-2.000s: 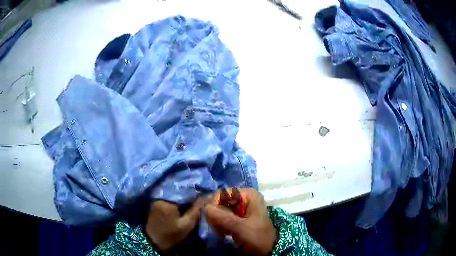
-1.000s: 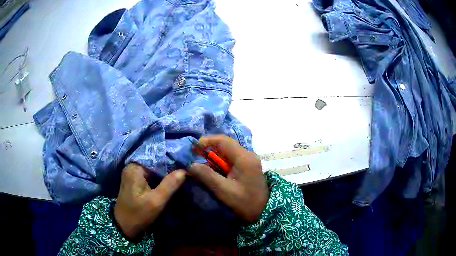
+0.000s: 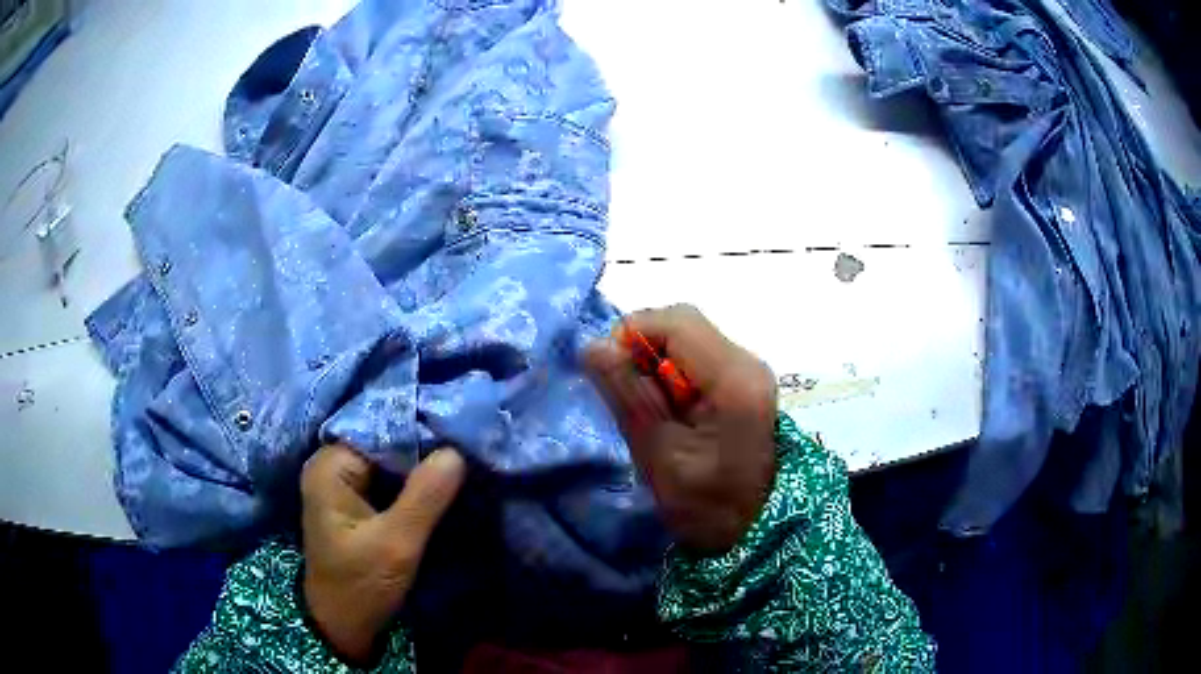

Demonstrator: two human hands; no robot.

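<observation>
A light-blue patterned denim shirt (image 3: 487, 290) lies bunched on the white table, its lower part hanging over the near edge. My left hand (image 3: 369, 533) pinches the shirt's edge between thumb and fingers at the table's front. My right hand (image 3: 698, 421) is just right of the shirt, curled around orange-red thread snips (image 3: 661, 369); it is slightly blurred and the blades are mostly hidden. The snap placket (image 3: 211, 342) shows at the left, and a pocket flap with a metal button (image 3: 466, 221) faces up.
More blue shirts (image 3: 1054, 263) lie heaped at the right and hang over the table edge. A small pale tag with looped cord (image 3: 55, 224) lies at the left. A grey spot (image 3: 848, 267) and worn tape (image 3: 836, 391) mark the white table (image 3: 738, 158).
My right hand with the snips has moved right, away from my left hand. My left hand still pinches the cloth. The shirt sits lower in view than two seconds ago's hand position.
</observation>
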